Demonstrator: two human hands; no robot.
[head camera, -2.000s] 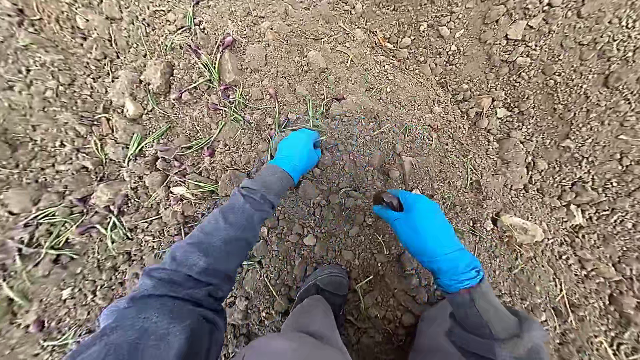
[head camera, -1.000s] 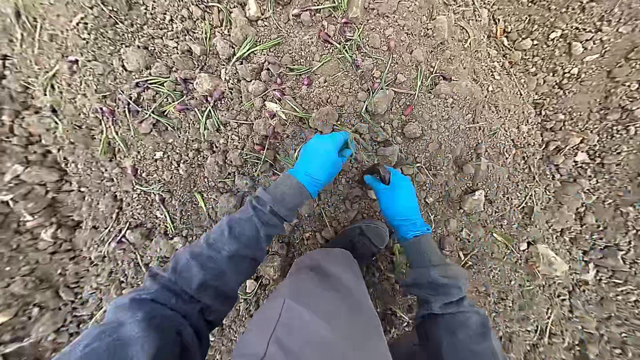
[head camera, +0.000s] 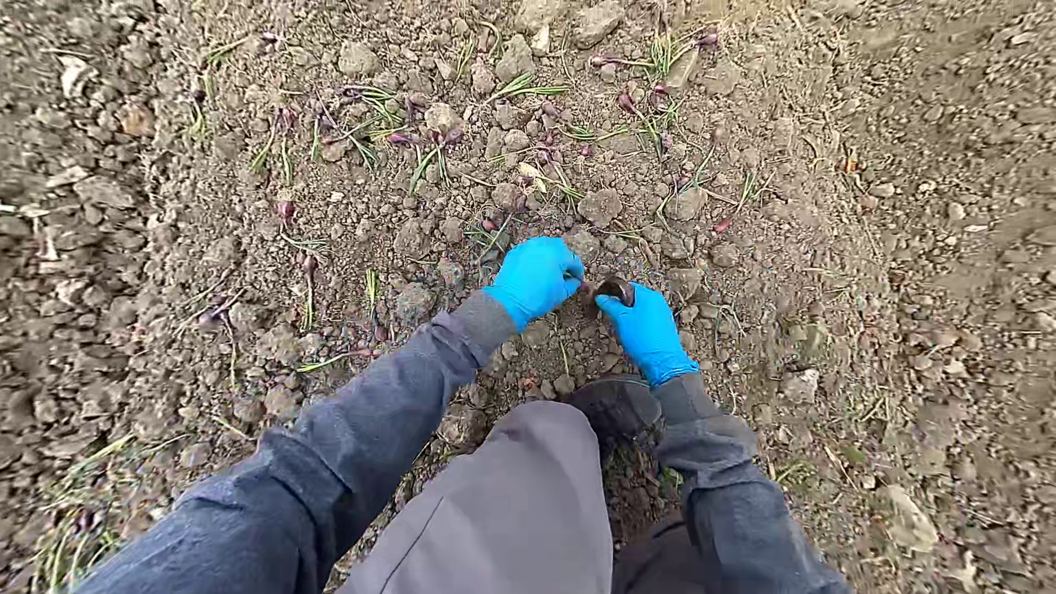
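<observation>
My left hand (head camera: 536, 279), in a blue glove, is low over the soil with its fingers closed; a small reddish thing shows at the fingertips, perhaps an onion bulb (head camera: 586, 289). Close on its right, my right hand (head camera: 648, 332), also gloved in blue, grips a dark, rounded tool (head camera: 615, 290) whose full shape is hidden. The two hands do not touch. Small purple onion plants (head camera: 652, 115) with green leaves lie on the ground beyond them, and more bulbs (head camera: 286, 210) lie to the left.
Cloddy, stony soil (head camera: 907, 272) surrounds the hands. A dark shoe (head camera: 615, 406) stands just below them, beside my grey trouser leg (head camera: 520, 495). A stone (head camera: 601, 206) lies just beyond the hands, and a pale stone (head camera: 800, 385) is at the right.
My hands have come closer together than two seconds ago. The right hand still holds the dark tool. The view has shifted, bringing more onion plants in at the top.
</observation>
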